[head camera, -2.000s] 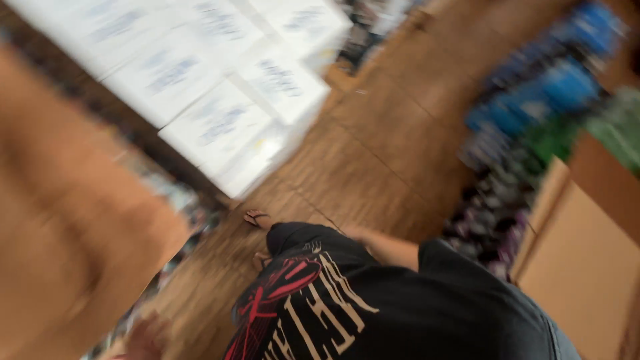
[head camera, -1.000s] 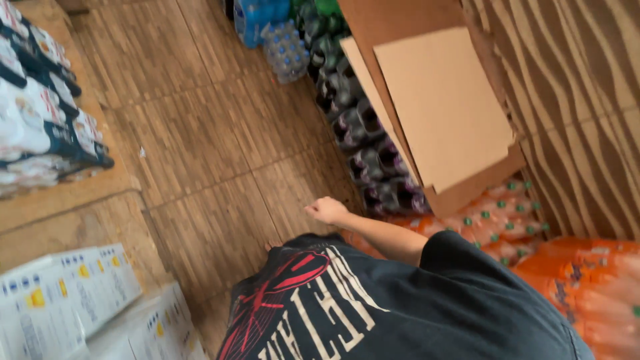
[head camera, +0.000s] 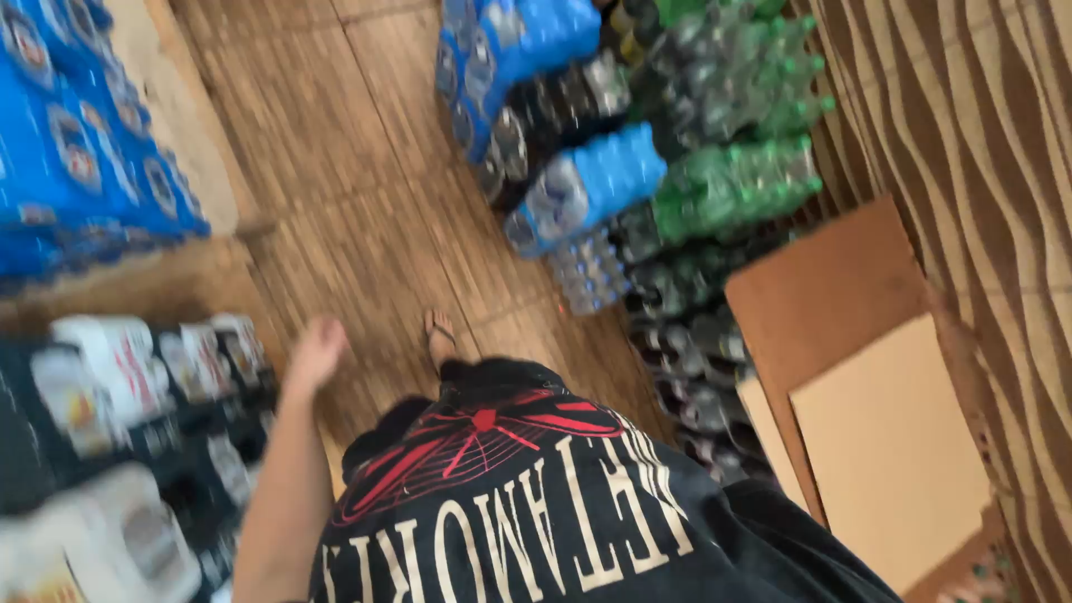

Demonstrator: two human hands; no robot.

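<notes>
My left hand (head camera: pixel 322 347) hangs over the wooden-patterned floor, left of my black printed T-shirt (head camera: pixel 519 502). It looks empty, with its fingers blurred and loosely curled. Shrink-wrapped packs of dark and white cans (head camera: pixel 126 377) stand to the left of that forearm, nearest to it. My right hand is out of sight; only the dark sleeve on that side shows. One foot in a flip-flop (head camera: pixel 439 328) is on the floor ahead of the shirt.
Blue-wrapped packs (head camera: pixel 75 151) stand on a board at upper left. Blue packs (head camera: pixel 578 193), green bottle packs (head camera: pixel 737 188) and dark bottles (head camera: pixel 695 368) line the right side. An opened cardboard box (head camera: pixel 888 452) lies at lower right, beside a wavy-patterned surface (head camera: pixel 955 151).
The view has swung strongly across the aisle. My left forearm has come into view at the left. The right hand, seen over the floor one second ago, has left the view.
</notes>
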